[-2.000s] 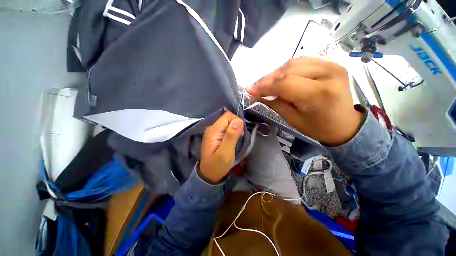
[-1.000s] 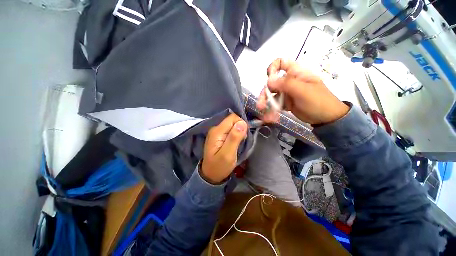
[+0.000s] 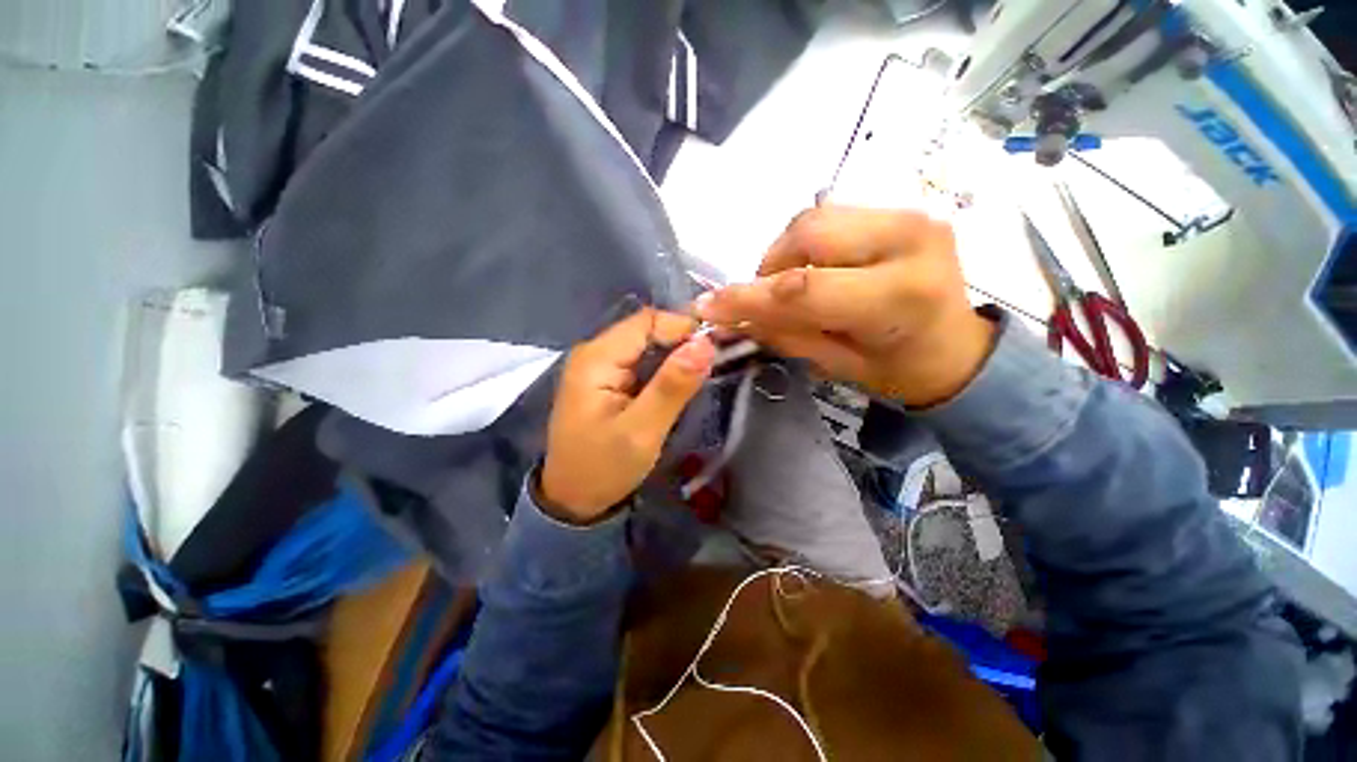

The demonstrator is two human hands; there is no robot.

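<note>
The dark grey garment (image 3: 462, 209) with white piping and a pale lining panel (image 3: 424, 380) lies across the table in front of me. My left hand (image 3: 618, 410) pinches the garment's edge between thumb and fingers. My right hand (image 3: 863, 298) is right beside it, its fingertips closed at the same spot near the left fingertips. A bit of white shows between the hands, too small to name surely. The fingers hide most of the held edge.
The white sewing machine (image 3: 1265, 149) stands at the upper right. Red-handled shears (image 3: 1098, 335) lie open-bladed below it. A black-edged flat object is behind my right hand. Blue and black cloth (image 3: 283, 573) hangs at the lower left. A white earphone cord (image 3: 714, 640) lies on the brown clothing.
My right hand has come back left to meet my left hand at the garment's edge. My left hand has shifted slightly left. The view has shifted, showing more of the shears.
</note>
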